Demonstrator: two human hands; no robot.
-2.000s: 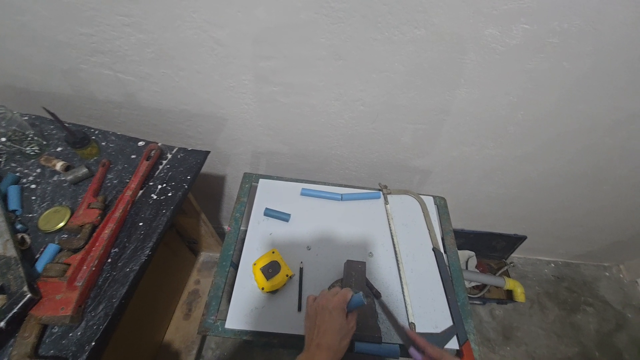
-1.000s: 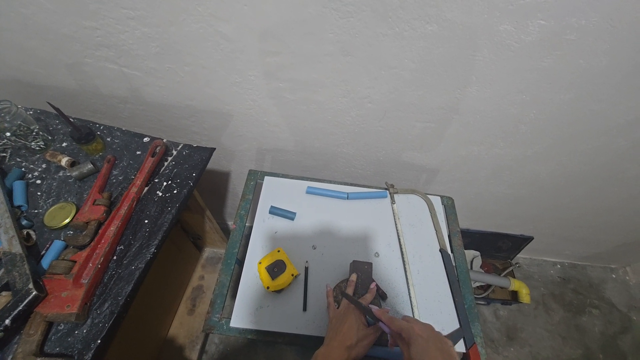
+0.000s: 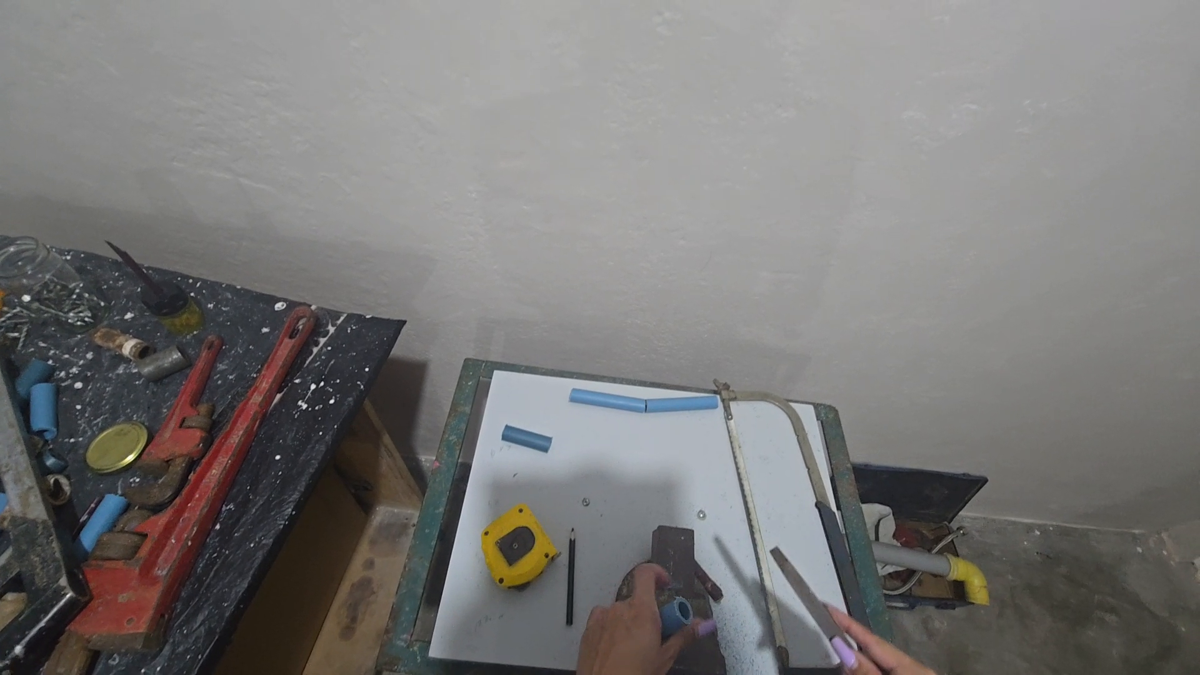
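Observation:
My left hand (image 3: 630, 626) grips a short blue plastic pipe (image 3: 675, 614) against a dark clamp or vise block (image 3: 677, 558) at the near edge of the white board (image 3: 619, 487). To the right, my right hand (image 3: 872, 647) holds a flat metal file (image 3: 802, 586), its tip pointing up and left, apart from the pipe. A hacksaw (image 3: 755, 506) lies between the block and the board's right edge. Left of the block are a black pencil (image 3: 571, 581) and a yellow tape measure (image 3: 517, 547). Farther back lie a short blue pipe piece (image 3: 527, 438) and two longer ones (image 3: 607, 400).
On the dark bench (image 3: 272, 469) at left lie two red pipe wrenches (image 3: 211, 497), blue pipe pieces, a round lid (image 3: 116, 447) and a glass jar (image 3: 47, 281) of screws. An opened toolbox (image 3: 919, 534) stands on the floor at right, by a grey pipe with a yellow elbow (image 3: 967, 579).
The file was at the pipe in my left hand; my right hand has moved it away to the right. My left hand remains by the block.

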